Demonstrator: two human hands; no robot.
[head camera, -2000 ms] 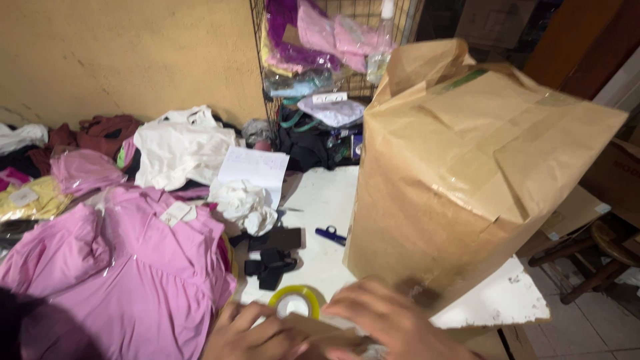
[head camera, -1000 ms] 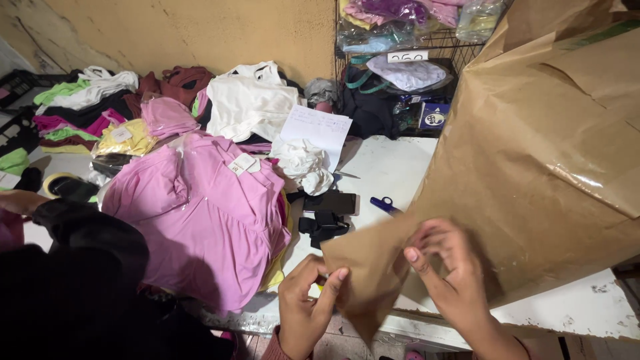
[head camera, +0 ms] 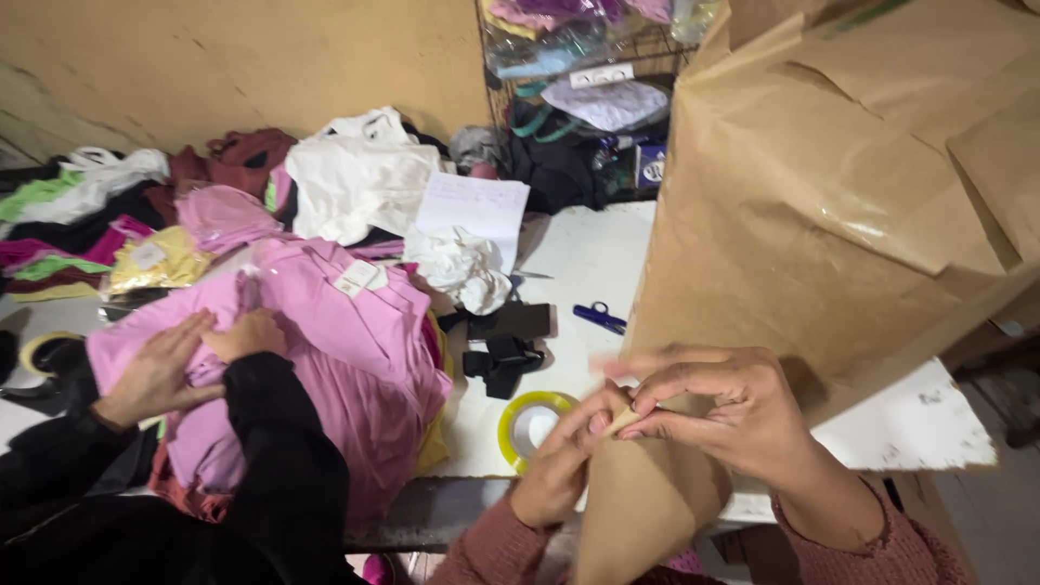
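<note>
A loose piece of brown kraft paper [head camera: 650, 504] hangs over the table's front edge, its top corner pinched between both hands. My left hand [head camera: 569, 455] grips the corner from the left. Close against it, my right hand [head camera: 715, 406] holds the same corner with thumb and fingers. Just left of my left hand lies a roll of yellow-edged clear tape [head camera: 512, 435]. Behind my right hand a large package wrapped in brown kraft paper [head camera: 812, 211] fills the right side. Blue thread snips [head camera: 600, 318] lie on the table beside the package.
A co-worker's hands [head camera: 195, 349] press on pink garments [head camera: 349, 406] at the left. Crumpled white material [head camera: 463, 264], a written sheet [head camera: 479, 203] and a black strap [head camera: 500, 366] lie mid-table. Piled clothes [head camera: 366, 179] line the wall. Bagged garments [head camera: 605, 101] fill a wire rack behind.
My hands have come together at the corner of the loose paper; a second ago they were apart on it. The co-worker's hands have moved onto the pink garments. The view has shifted.
</note>
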